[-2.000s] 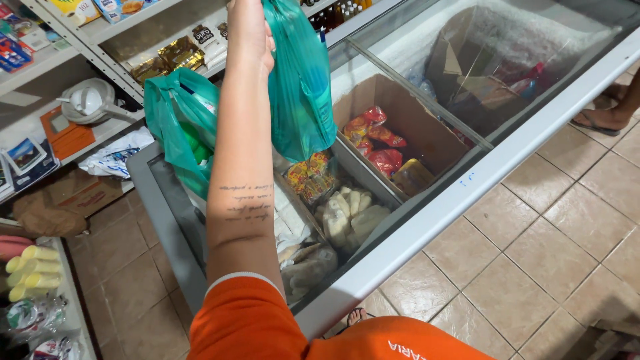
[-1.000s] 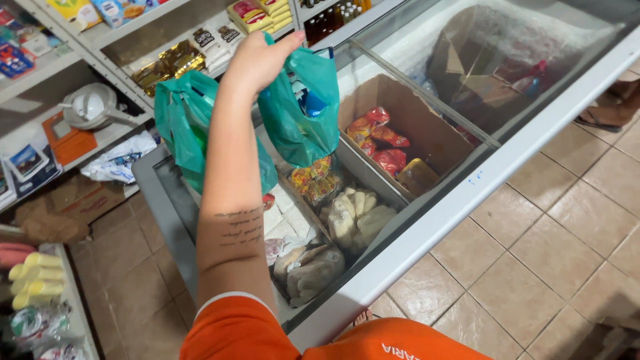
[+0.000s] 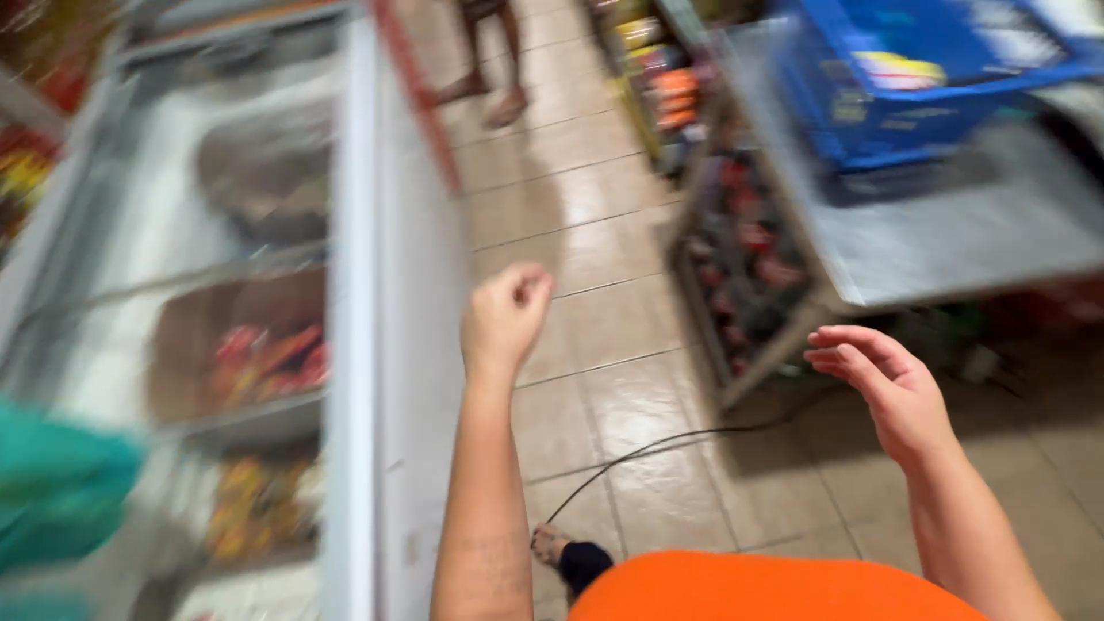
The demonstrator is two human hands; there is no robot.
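My left hand [image 3: 507,319] is raised over the tiled aisle, its fingers curled with nothing seen in them, just right of the chest freezer [image 3: 349,345]. Over the floor by the corner of a metal-topped table [image 3: 940,250], my right hand [image 3: 888,379] has its fingers loosely bent and apart, holding nothing. A green plastic bag [image 3: 60,483] rests at the far left, over the freezer's glass. Red packets [image 3: 272,358] in a cardboard box and yellow packets [image 3: 259,509] show blurred through the glass.
A blue plastic crate [image 3: 897,121] stands on the table. Beside the table is a rack of goods [image 3: 750,259]. A black cable [image 3: 638,453] crosses the tiles near my foot [image 3: 548,543]. Another person's legs and feet [image 3: 496,95] are farther up the aisle.
The view has swung right to the aisle. My hand that held a green bag over the freezer has let go and is away from it. My right hand, the table and the blue crate now show.
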